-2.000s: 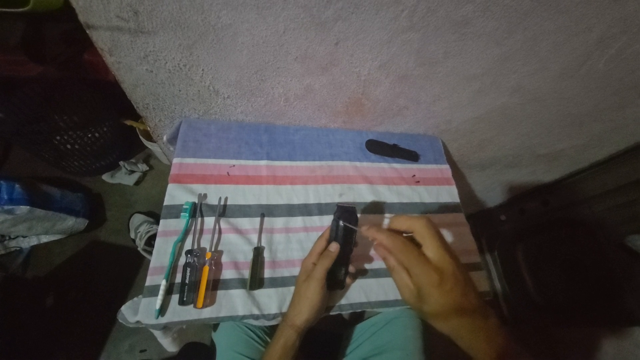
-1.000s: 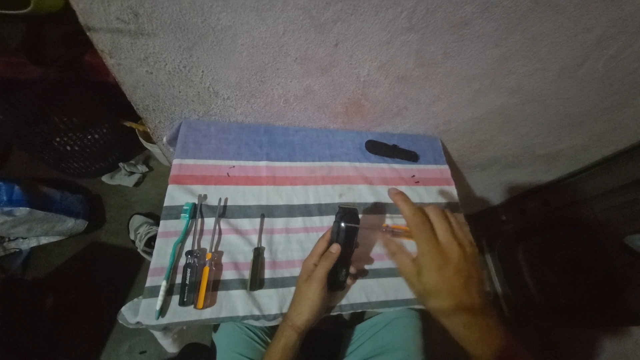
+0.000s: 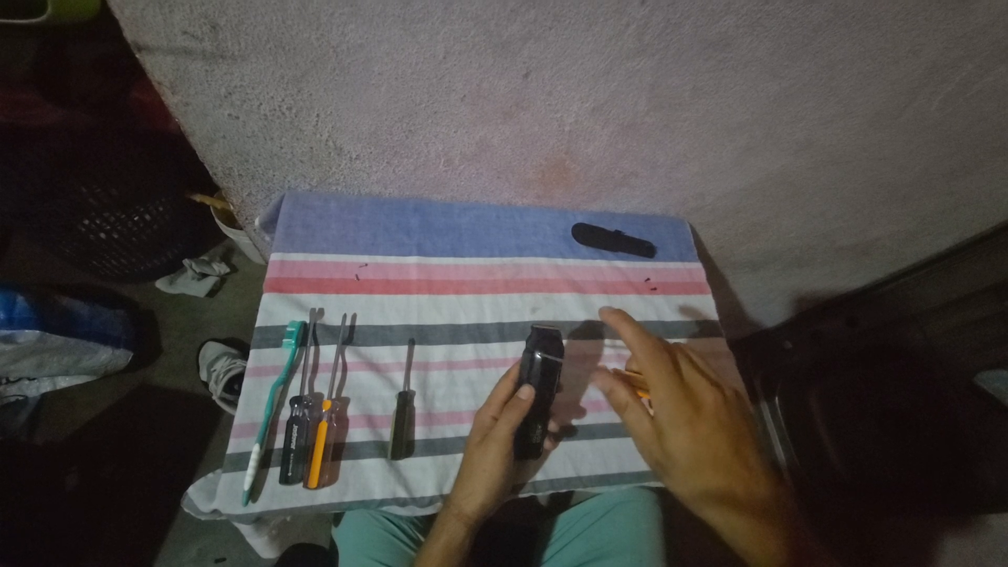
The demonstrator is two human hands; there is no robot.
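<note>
Upright in my left hand (image 3: 500, 429) is a black hair clipper (image 3: 539, 394), its blade end facing the wall. My right hand (image 3: 677, 402) is just right of the clipper, with index finger and thumb spread apart. Partly hidden in that hand is an orange-handled tool (image 3: 642, 386), likely a screwdriver. Left of my hands, a small dark-handled screwdriver (image 3: 402, 417) lies on the striped cloth (image 3: 472, 307). Farther left lie an orange-handled screwdriver (image 3: 319, 449), a black-handled one (image 3: 295, 449) and a green toothbrush (image 3: 270, 409). A black elongated casing part (image 3: 614, 240) rests at the back right.
Small dark screws (image 3: 650, 284) lie on the cloth at right, with more small dark pieces (image 3: 360, 273) at left. A rough wall (image 3: 512, 102) borders the back edge. On the floor at left are a shoe (image 3: 223, 372) and a plastic basket (image 3: 118, 228).
My right hand has drawn back from the clipper's upper end, and its fingers have spread. My left hand holds the clipper in about the same place.
</note>
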